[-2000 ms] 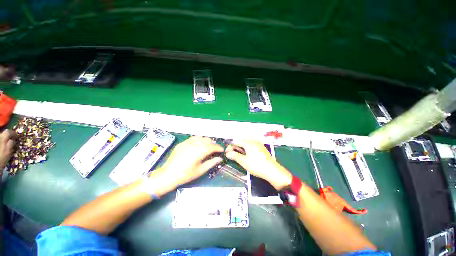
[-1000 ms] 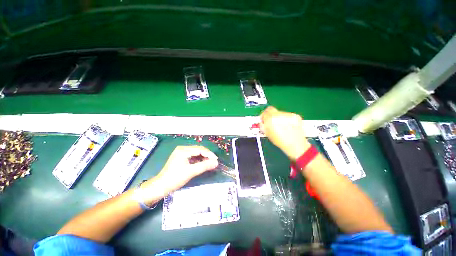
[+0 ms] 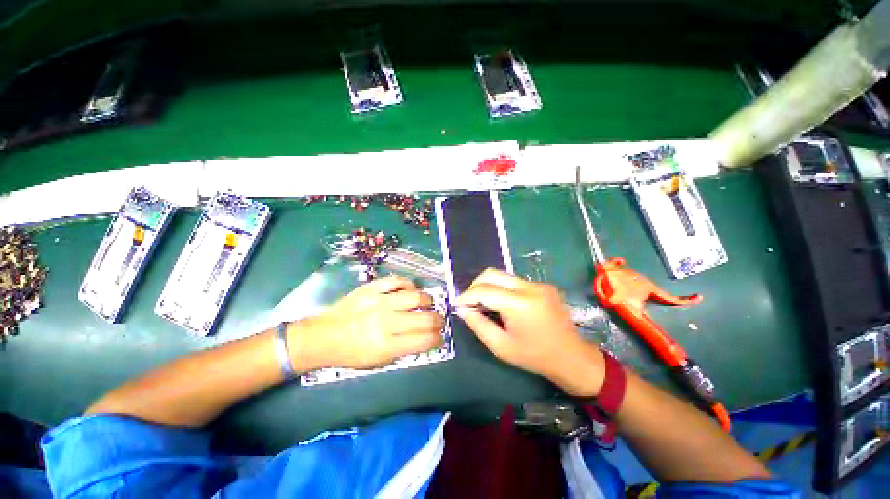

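A white-edged open phone unit [image 3: 379,370] lies sideways on the green mat in front of me, mostly hidden under my hands. My left hand [image 3: 376,324] lies over its middle and upper part, fingers curled; whether it holds anything is hidden. My right hand [image 3: 517,326] is at the phone's right end, thumb and fingertips pinched together at its edge. Something small and pale shows at the fingertips, too small to name. The white-bordered dark panel [image 3: 472,234] lies just behind my right hand. Small dark and reddish components [image 3: 371,248] lie behind my left hand, beside clear strips [image 3: 415,261].
Two open phones [image 3: 213,263] lie left, another [image 3: 681,222] right. An orange air gun [image 3: 639,304] lies right of my hand. Red bits [image 3: 496,167] sit on the white rail [image 3: 342,175]. A component heap [image 3: 18,283] is far left, a black tray [image 3: 815,273] right, a wrapped post [image 3: 795,93] behind it.
My right hand has come down from the red bits on the rail to the phone's right end. My left hand has moved from the small components onto the phone. The view has tilted down.
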